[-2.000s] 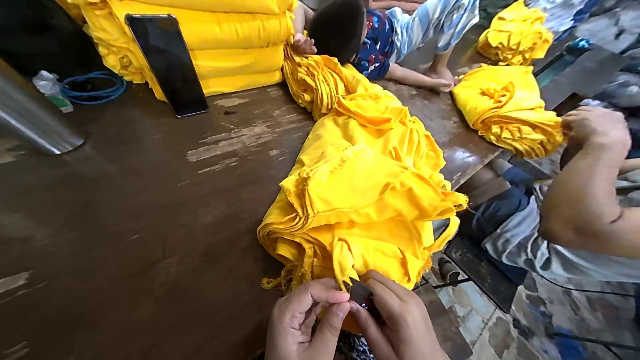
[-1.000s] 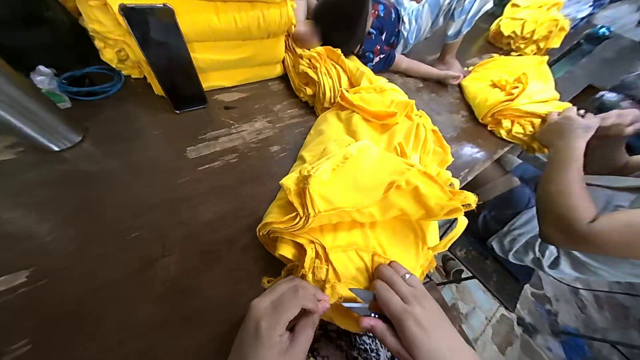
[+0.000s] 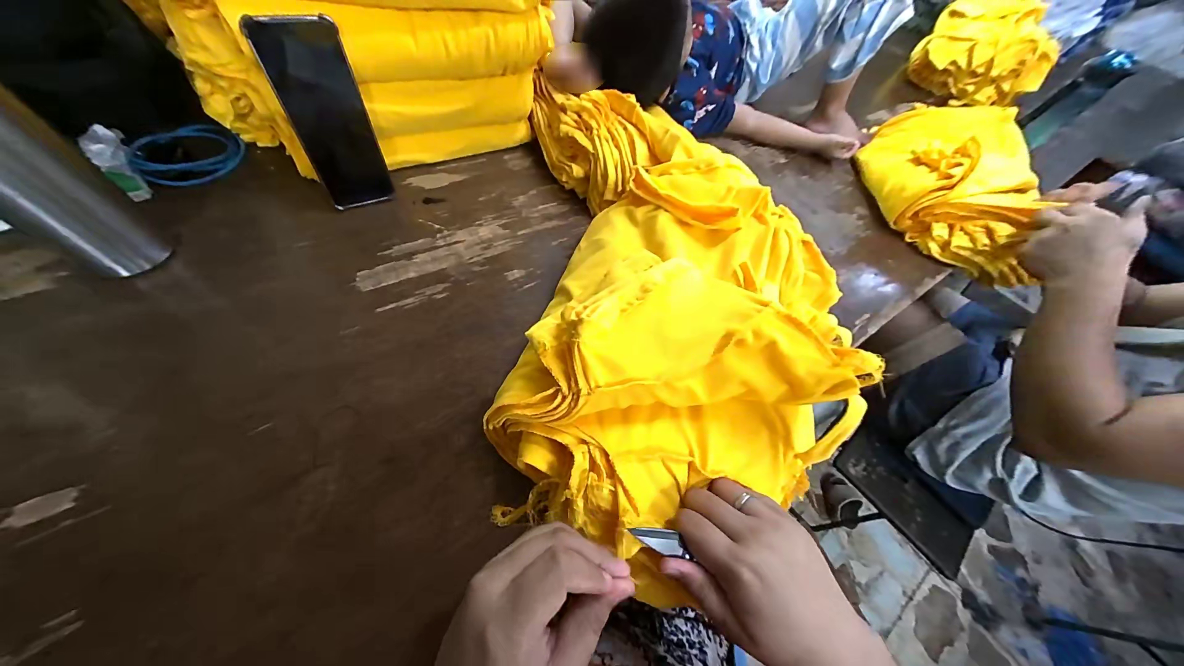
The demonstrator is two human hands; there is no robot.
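A heap of layered yellow fabric pieces (image 3: 694, 342) lies over the near edge of the brown table, its seams and loose threads turned toward me. At its lower edge, my left hand (image 3: 555, 592) pinches the fabric edge between thumb and fingers. My right hand (image 3: 754, 564), with a ring on one finger, holds a small metal cutting tool (image 3: 659, 540), perhaps thread snips. Its pointed blades show against the cloth, aimed left toward my left fingertips; the rest of the tool is hidden in the hand.
A smartphone (image 3: 319, 111) leans on a stack of folded yellow cloth (image 3: 444, 83). A metal cylinder (image 3: 74, 194) and a coiled blue cord (image 3: 190, 155) are at left. One person lies across the table; another person's hands (image 3: 1082, 231) touch a yellow bundle (image 3: 962, 176) at right.
The tool's blades, clear of the cloth edge one second ago too, were mostly hidden by my fingers two seconds ago. My hands were close together then and are now farther apart.
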